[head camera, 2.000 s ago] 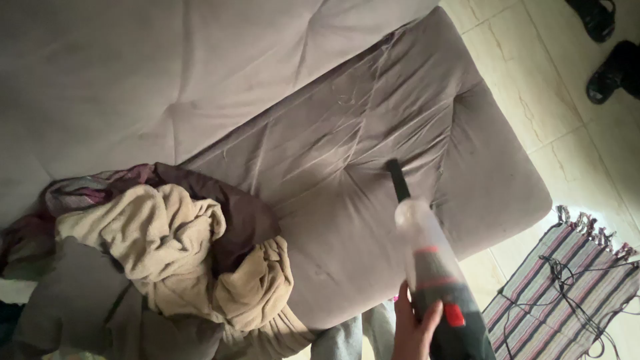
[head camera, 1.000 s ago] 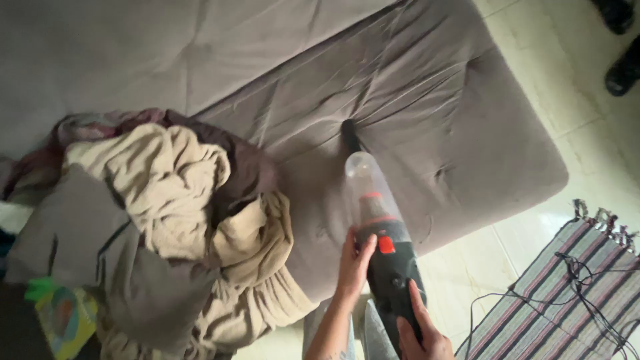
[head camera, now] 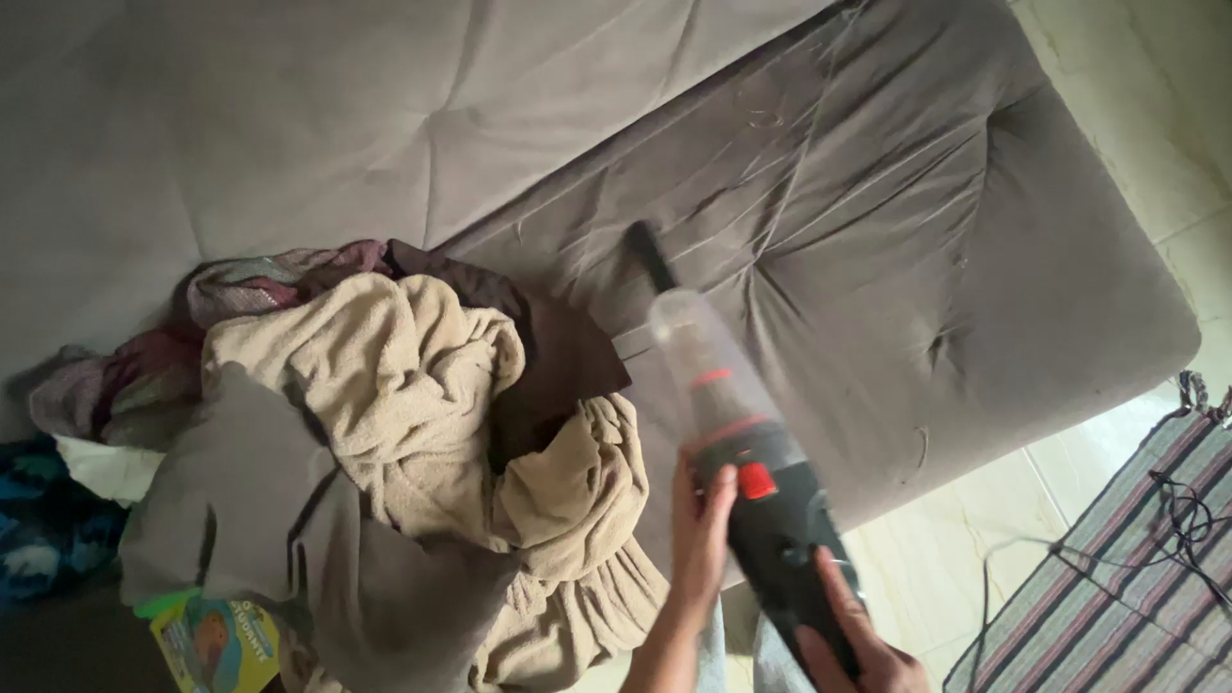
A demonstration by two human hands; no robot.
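Observation:
A black handheld vacuum cleaner (head camera: 784, 529) with a clear dust cup and a red button is held in both hands. My left hand (head camera: 703, 539) grips its body beside the button, thumb near it. My right hand (head camera: 857, 635) is closed around the rear part, lower down. The narrow black nozzle (head camera: 652, 255) points up and left, over the grey tufted sofa seat (head camera: 1039, 289), near the seam by the backrest. Whether its tip touches the fabric, I cannot tell. Thin hairs or threads lie on the seat.
Left of the vacuum lie a beige blanket (head camera: 385, 385), a dark brown cloth (head camera: 563, 356), a plaid cloth (head camera: 289, 274) and a grey cushion (head camera: 231, 481). A yellow-green package (head camera: 217, 640) is at lower left. A striped rug (head camera: 1126, 568) with a black cable (head camera: 1189, 520) lies on the tiled floor.
Two seconds ago one hand showed on the vacuum; now both do. The nozzle has moved left along the seat, closer to the blanket pile.

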